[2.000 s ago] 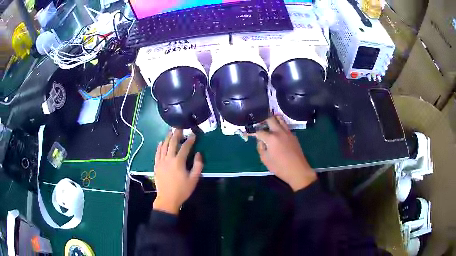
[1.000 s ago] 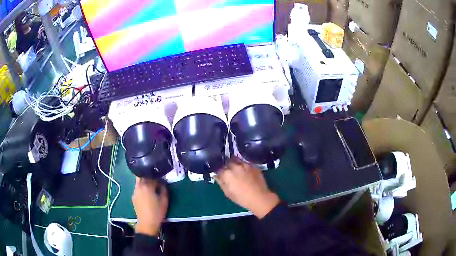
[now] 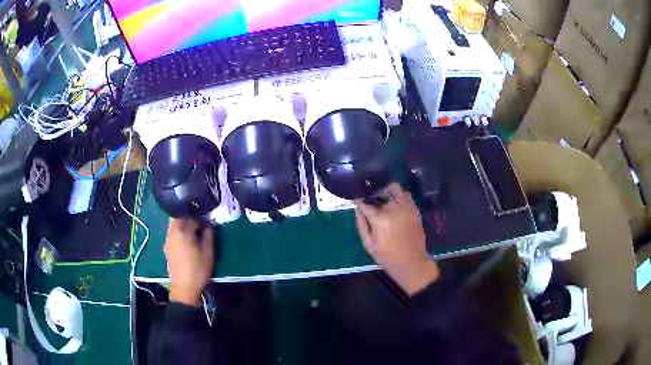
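Three white cameras with glossy black balls stand side by side: a left one, a middle one and a right one. My left hand is at the lower edge of the left ball, fingers curled around something dark too small to name. My right hand is at the lower edge of the right ball, its fingertips on a small dark piece there. A dark tab hangs at the bottom of the middle ball, with no hand on it.
A keyboard lies on white boxes behind the cameras. A white power supply, a black mouse and a phone are at right. A carton holds more cameras. A label roll and thin cord are at left.
My right hand has moved from the middle camera to the right one. My left hand stays by the left camera. The view has shifted.
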